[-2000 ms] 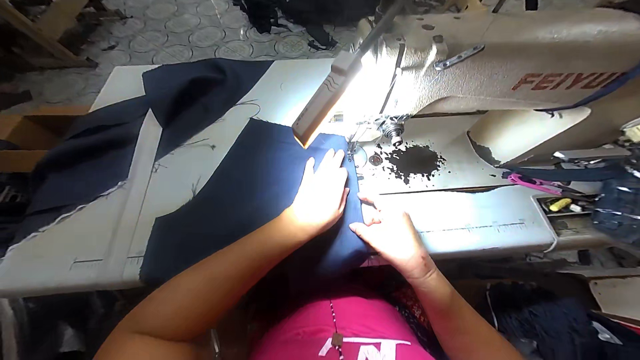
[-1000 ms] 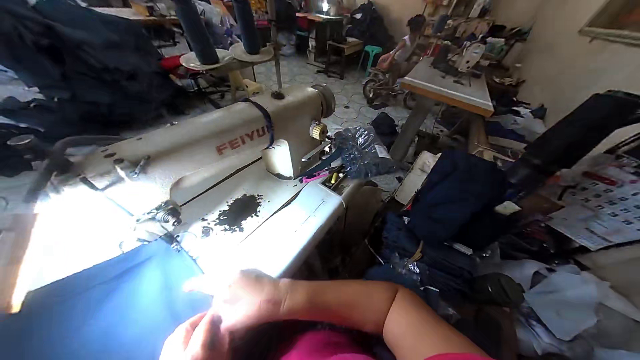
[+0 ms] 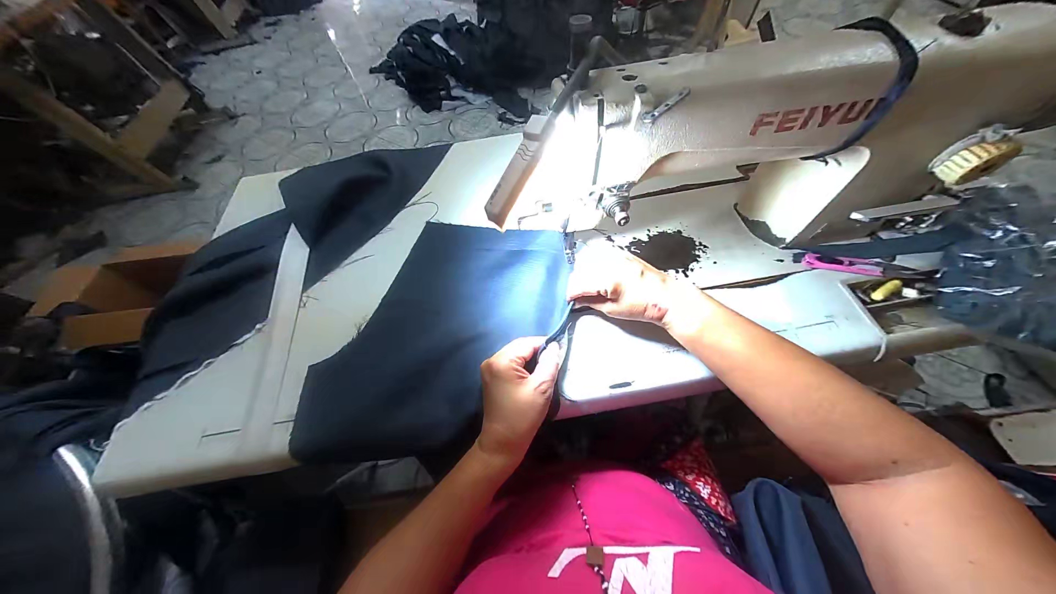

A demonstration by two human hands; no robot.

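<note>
A dark blue fabric panel [image 3: 429, 330] lies on the white sewing table [image 3: 363, 285], its right edge running under the needle area of a Feiyue sewing machine [image 3: 742, 107]. My left hand [image 3: 520, 384] pinches that edge near the front of the table. Just below and right of the presser foot [image 3: 569, 243], my right hand [image 3: 623, 285] grips the same edge between thumb and fingers; glare from the lamp washes out its fingertips. Another dark fabric piece [image 3: 355, 186] with a pale strip [image 3: 285, 289] over it lies at the left of the table.
Right of the machine's needle, dark specks [image 3: 668, 250] mark the bed. Pink-handled scissors [image 3: 841, 264], an open drawer [image 3: 891, 290] with small items and a clear plastic bag [image 3: 1002, 256] are at the right. A cardboard box [image 3: 115, 297] stands beyond the table's left end.
The view swung right and has come back. Two seconds ago my left hand lay flat on the panel near the needle; now it pinches the edge lower down, and my right hand is nearer the needle.
</note>
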